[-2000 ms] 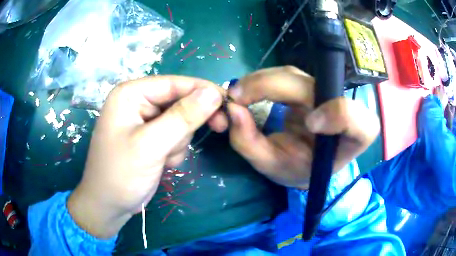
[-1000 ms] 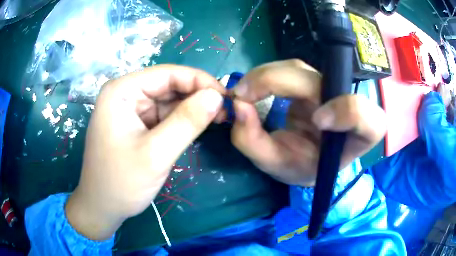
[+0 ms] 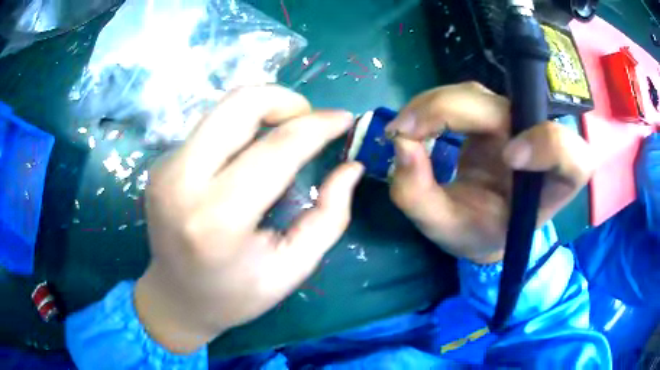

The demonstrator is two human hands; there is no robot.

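My left hand (image 3: pixel 224 217) is blurred, with thumb and fingertips apart and nothing visible between them, just left of the blue block. My right hand (image 3: pixel 470 181) holds the black soldering iron (image 3: pixel 525 159) across its palm, handle end down and silver barrel up. Its thumb and index fingertip pinch something tiny and dark over the blue block (image 3: pixel 376 148); what it is cannot be told. The blue block lies on the bench with a pale band at its left end, partly hidden by my right hand.
A clear plastic bag (image 3: pixel 181 65) lies upper left, with pale bits (image 3: pixel 119 166) below it. Blue bin (image 3: pixel 22 188) and striped roll (image 3: pixel 45 302) are far left. Sponge (image 3: pixel 566 65) and red box (image 3: pixel 624 85) are right. Another person's blue sleeve (image 3: pixel 649 170) shows at the right edge.
My left fingertips have parted from my right fingertips and moved left, uncovering more of the blue block. The white strand below my left hand no longer shows. The view has shifted left.
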